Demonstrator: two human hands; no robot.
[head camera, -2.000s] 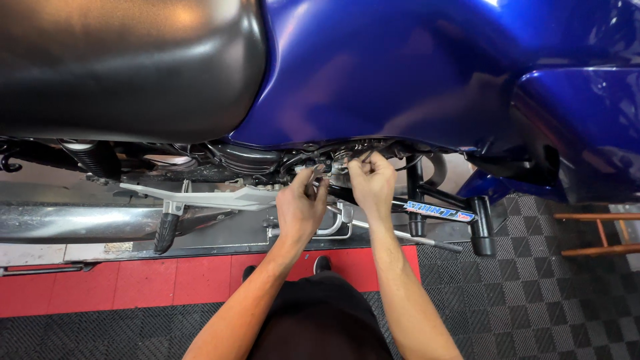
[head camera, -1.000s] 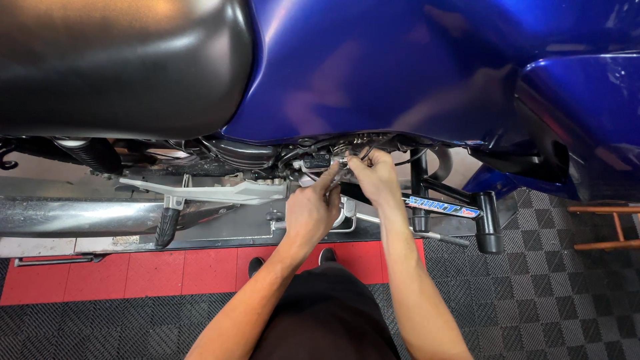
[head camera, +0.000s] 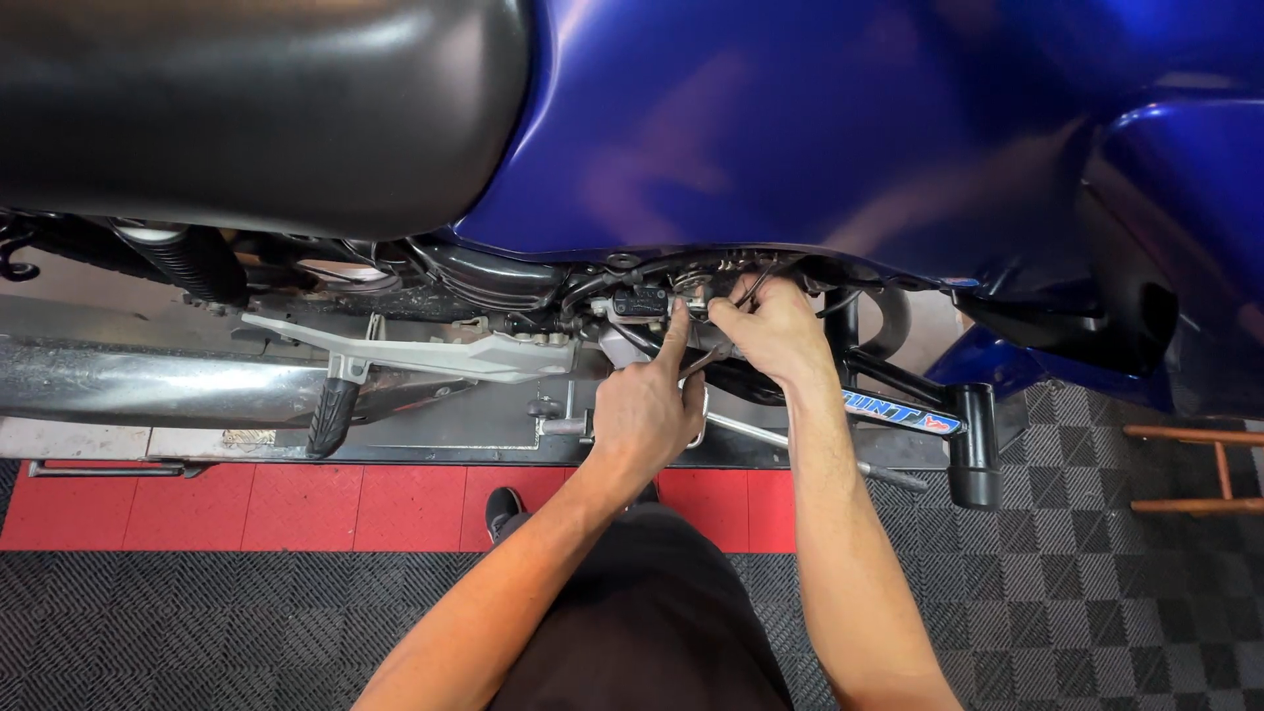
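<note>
A motorcycle with a blue fuel tank (head camera: 711, 128) and a black seat (head camera: 247, 109) fills the upper part of the head view. Below the tank's edge, my left hand (head camera: 647, 405) points its index finger at the side of a small black-topped metal housing (head camera: 642, 302). A slim metal tool, perhaps a wrench (head camera: 707, 359), lies in its curled fingers. Just to the right, my right hand (head camera: 775, 331) reaches in under the tank among cables, its fingers pinched near a dark thin cable or rod; what they grip is partly hidden.
A silver footrest bracket (head camera: 444, 355) with a black foot peg (head camera: 334, 417) sits at left, above the exhaust silencer (head camera: 178, 380). A black crash bar (head camera: 973, 444) sticks out at right. Red floor tiles (head camera: 306, 506) border the stand, and a wooden frame (head camera: 1195, 506) is at far right.
My left index finger is now extended against the housing's side; two seconds ago both hands' fingers were bent close together. The right hand stays under the tank edge.
</note>
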